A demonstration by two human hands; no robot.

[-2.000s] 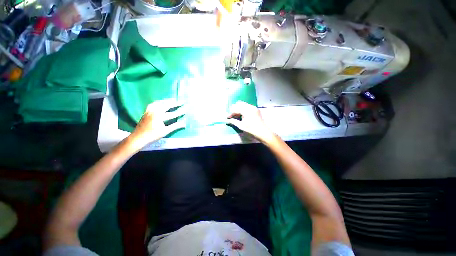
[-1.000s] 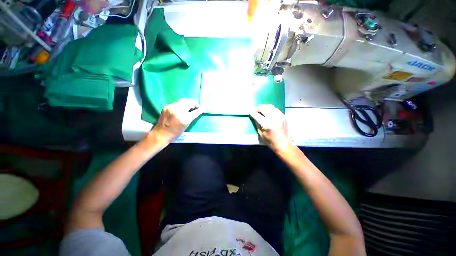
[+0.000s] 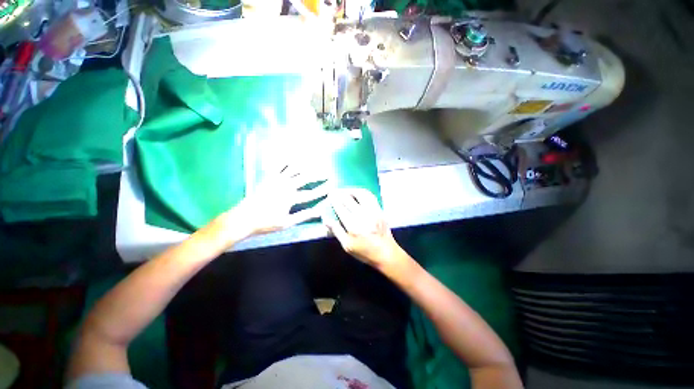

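Observation:
A green fabric panel lies on the white sewing machine table, its upper left corner folded over. A smaller piece on it looks white in the lamp glare, its left edge faintly visible. The presser foot area of the sewing machine stands over the panel's upper right part. My left hand lies flat on the glared piece, fingers spread. My right hand is beside it at the panel's near edge, fingers close together on the cloth. Whether its fingertips pinch the cloth is not clear.
The off-white machine head reaches to the right. Black-handled scissors lie under its arm. A green fabric stack sits left of the table, below assorted clutter. A metal bowl is behind the table.
The hands were apart at the small piece's near corners; now they are close together. My left hand has spread flat over the cloth. The camera view has also shifted.

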